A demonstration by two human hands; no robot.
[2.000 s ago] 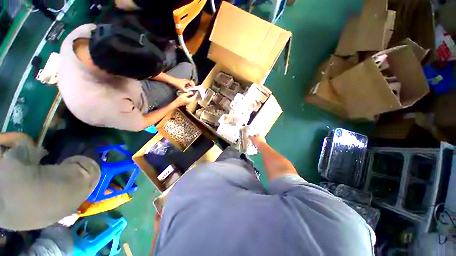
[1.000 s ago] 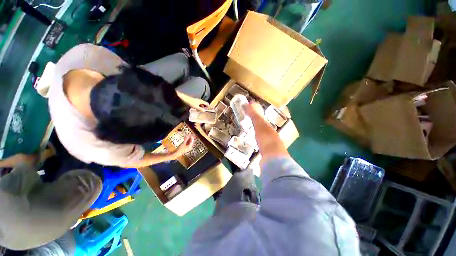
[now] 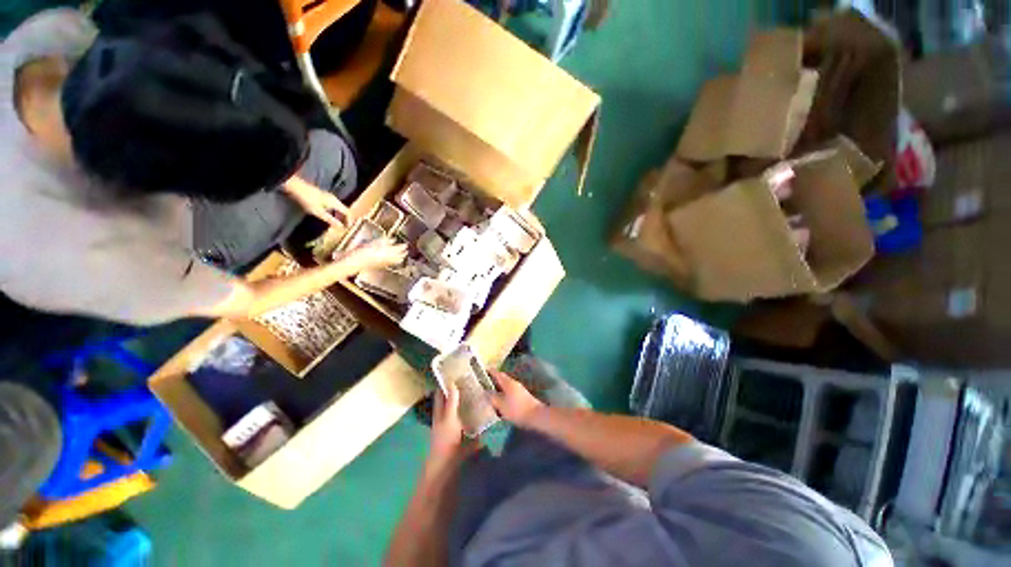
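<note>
A white plastic housing shell (image 3: 467, 388) is held between my two hands, in front of my body and just below the near corner of the main carton. Its hollow side seems to face up. My left hand (image 3: 447, 419) grips its left edge and my right hand (image 3: 513, 399) grips its right edge. The main carton (image 3: 526, 297) is filled with loose white shells (image 3: 443, 297), lying at mixed angles. Another person's hands reach into the left part of this carton. Fine detail on the held shell is blurred.
The second carton (image 3: 333, 449) stands at the left with a small-parts box (image 3: 316, 330) inside. A seated person (image 3: 122, 249) leans over from the left. Blue stool (image 3: 105, 415) lower left, empty cartons (image 3: 737, 238) upper right, clear trays (image 3: 681, 371) and a grey frame (image 3: 809, 377) at the right.
My right hand has come back from over the carton to my body, and my left hand has come into view; both now hold a shell. The other person's hands moved into the carton.
</note>
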